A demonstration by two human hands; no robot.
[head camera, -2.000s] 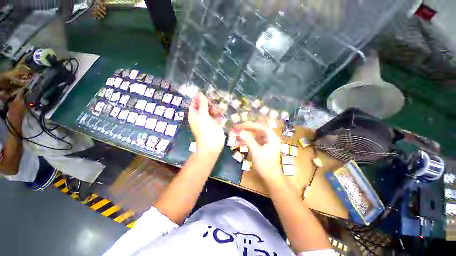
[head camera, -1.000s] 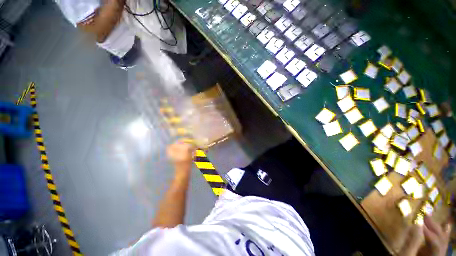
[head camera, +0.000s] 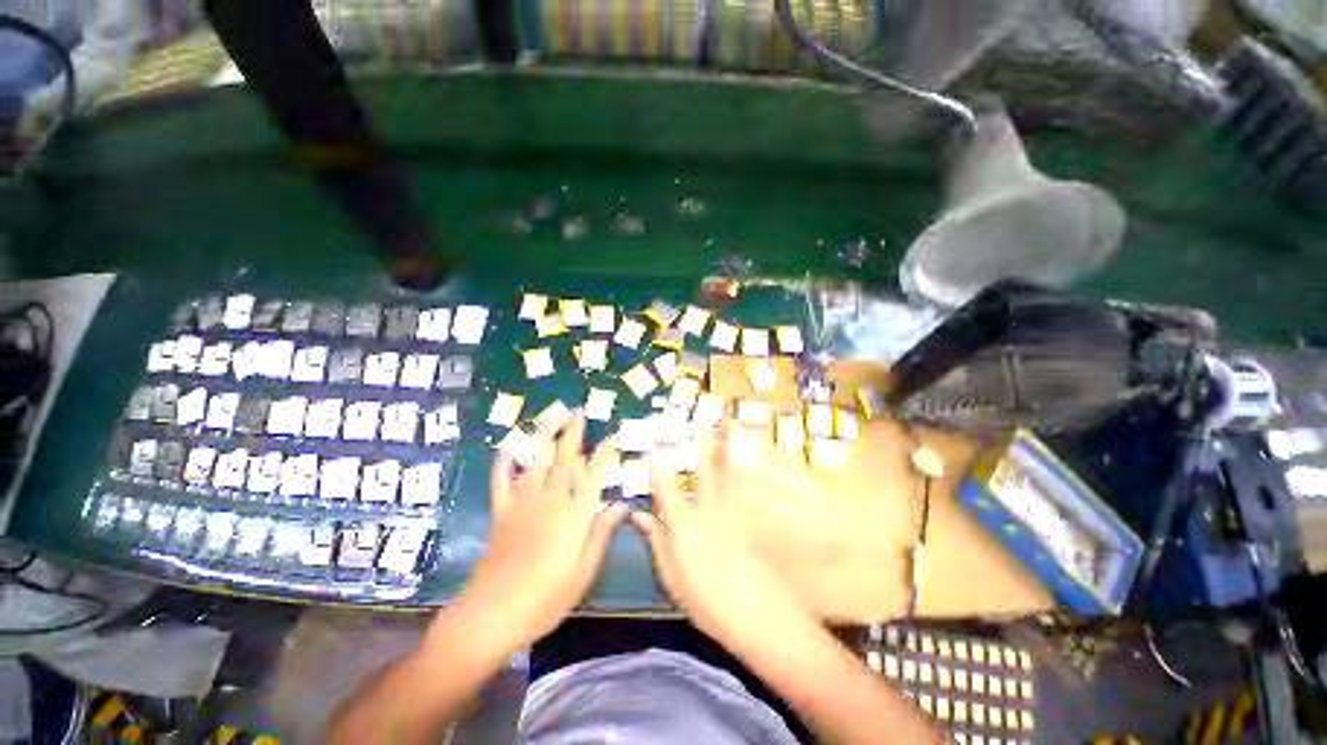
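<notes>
Many white pouch cells with yellow edges (head camera: 592, 354) lie loose and scattered on the green mat and the cardboard sheet. My left hand (head camera: 546, 517) rests palm down at their near left side, fingers spread. My right hand (head camera: 713, 510) lies beside it, palm down, its fingers among the cells. The thumbs are close together. Neither hand shows a cell gripped; cells under the fingers are partly hidden and blurred. A clear blister tray (head camera: 262, 542) on the left holds rows of white and dark squares.
The brown cardboard (head camera: 873, 539) lies at right, with a dark cable and cream connector (head camera: 927, 460). Beyond are a blue-yellow tip cleaner box (head camera: 1055, 521), a black fan (head camera: 1004, 364) and a pale extraction hood (head camera: 1019, 240). A dark post (head camera: 342, 146) stands behind the tray.
The view has swung back from the floor to the bench. The large clear sheet-like tray near my left hand is out of view. Both hands are now down among the loose cells.
</notes>
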